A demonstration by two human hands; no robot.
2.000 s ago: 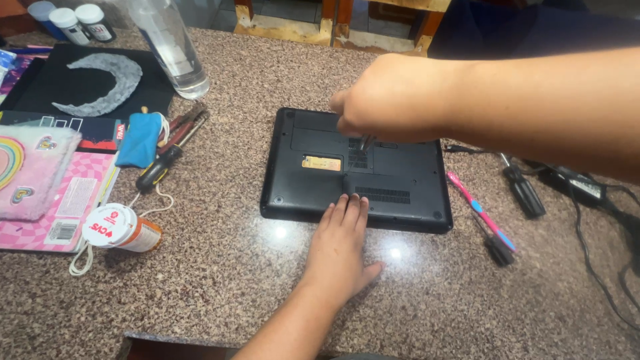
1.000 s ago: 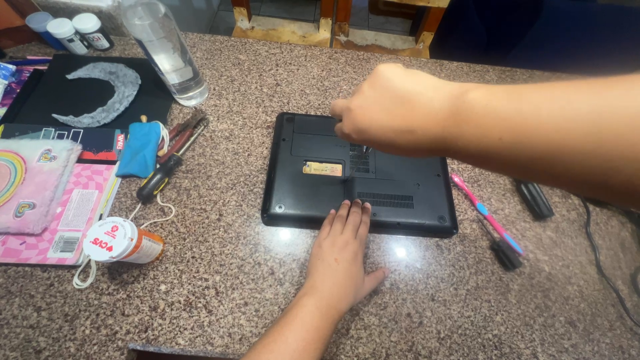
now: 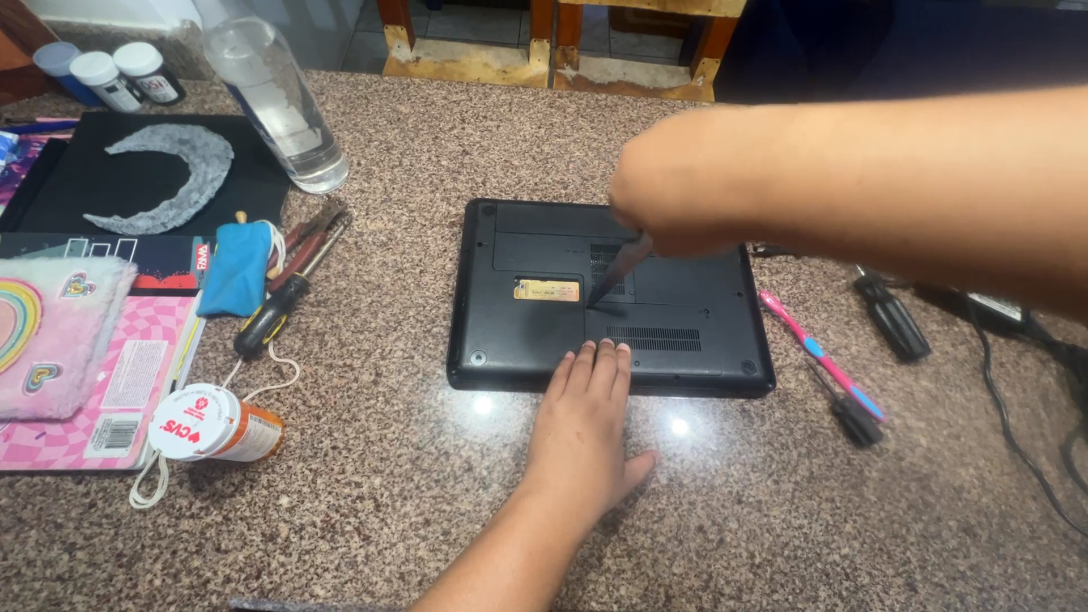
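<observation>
A black laptop (image 3: 544,331) lies with its underside up on the speckled stone counter, its vents and a small opening with a yellowish label showing. My left hand (image 3: 586,425) rests flat at its near edge, fingertips on the casing and thumb spread out. Above the laptop's middle, my right hand (image 3: 667,183) is closed around a thin dark metal tool (image 3: 620,268), whose kind I cannot tell. The tool slants down and its tip meets the casing near the center. The wrist and forearm hide most of that hand's fingers and the laptop's far right corner.
Right of the laptop lie a pink and blue toothbrush (image 3: 812,346), a black-handled screwdriver (image 3: 892,314), a smaller dark-handled tool (image 3: 857,422) and black cables (image 3: 990,382). At left are a clear bottle (image 3: 285,110), a screwdriver (image 3: 276,314), a blue pouch (image 3: 234,272), an orange pill bottle (image 3: 255,432) and notebooks (image 3: 127,382).
The tool under my right hand shows more plainly now, slanting onto the laptop. My left hand stays at the laptop's near edge.
</observation>
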